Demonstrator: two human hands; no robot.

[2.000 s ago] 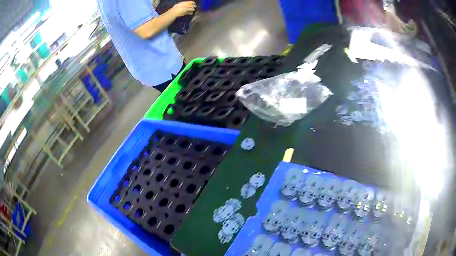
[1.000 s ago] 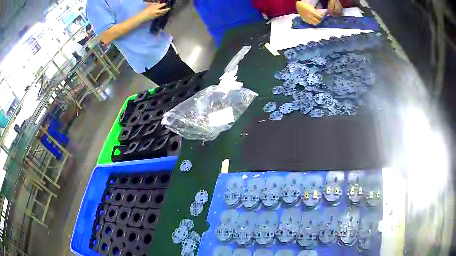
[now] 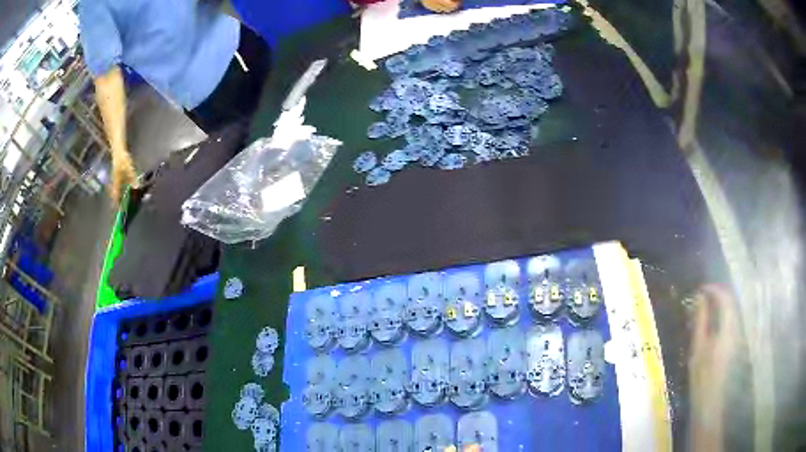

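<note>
Pale blue-grey oval plastic housings [image 3: 430,364] lie in overlapping rows on the blue work board [image 3: 566,428]. Several at the right of the top row carry small gold brass contacts [image 3: 501,301]. A skin-coloured sliver, apparently fingertips [image 3: 468,448], shows at the bottom edge over the lowest row; it may be my left hand, but which hand and what it holds cannot be told. A blurred skin-toned shape [image 3: 709,353] at the right may be my right hand or forearm; its fingers cannot be made out.
Notched discs [image 3: 460,110] are heaped beyond a black mat [image 3: 460,207]; a few lie at left [image 3: 266,340]. A clear bag [image 3: 256,199] lies far left. Blue crate [image 3: 102,380] and green crate [image 3: 112,265] hold black trays. A person in blue reaches to the green crate; another's hand shows at top.
The view has swung right and down, so bench things sit further left and more board shows. The person in blue has lowered an arm to the green crate. Fingertips now show at the bottom edge.
</note>
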